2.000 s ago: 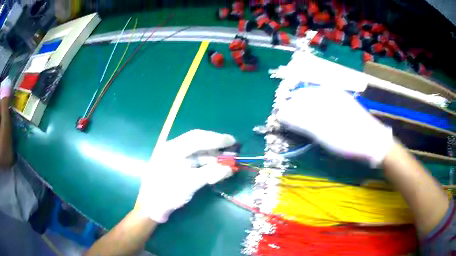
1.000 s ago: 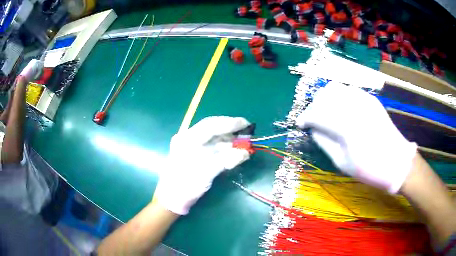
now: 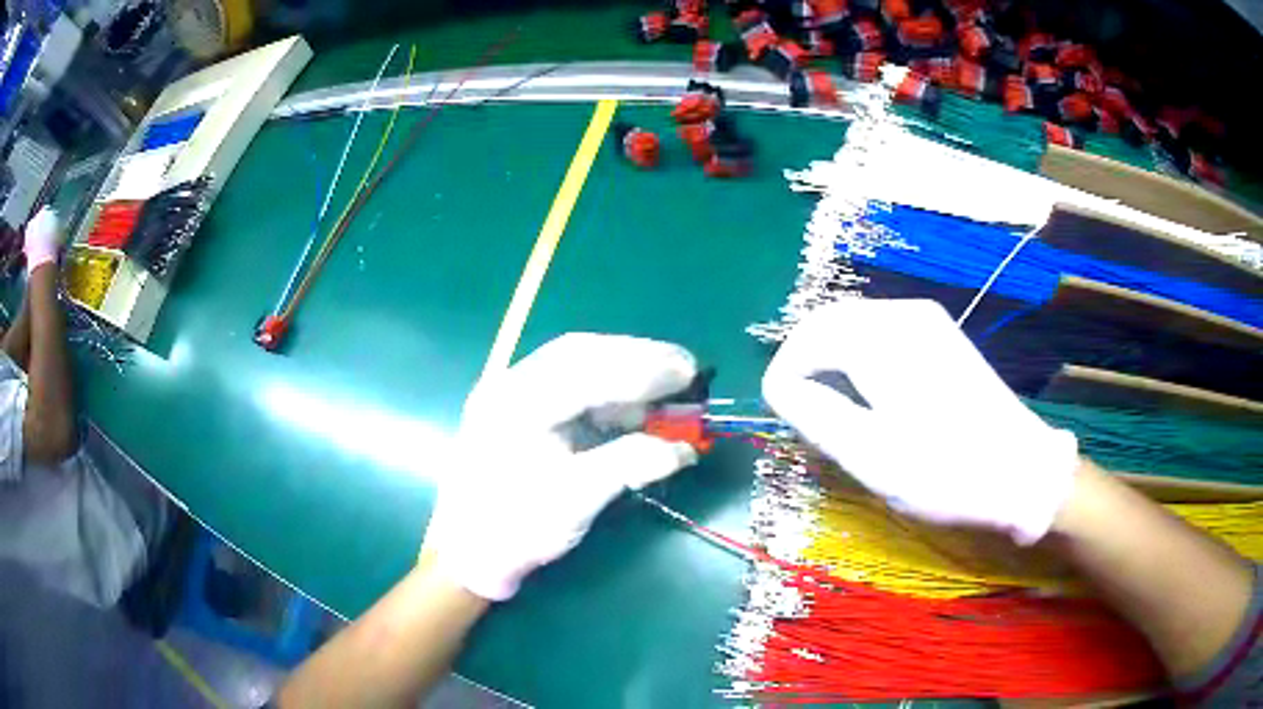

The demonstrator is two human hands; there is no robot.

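Observation:
My left hand [image 3: 561, 450], in a white glove, holds a red-and-black connector housing [image 3: 679, 428] between thumb and fingers. White, blue and red wires run from the housing toward my right hand. My right hand [image 3: 914, 416], also gloved, is just right of the housing with thumb and fingertips pinched together on the wires. A white strand and a blue strand come out behind its knuckles. The exact pinch point is hidden by the fingers.
Red [image 3: 942, 644], yellow [image 3: 900, 547], blue [image 3: 970, 252] and white [image 3: 956, 173] wire bundles lie right, with cardboard dividers [image 3: 1108, 157]. Connectors [image 3: 970, 69] pile at the far edge. A wired connector [image 3: 272, 331] lies left. A wire tray [image 3: 229, 118] and another person's gloved hand [image 3: 42, 237] are far left.
My right hand has moved from above the wire bundles down and left, close to the housing. The blue bundle shows more fully. The other person's hand has moved away from the tray.

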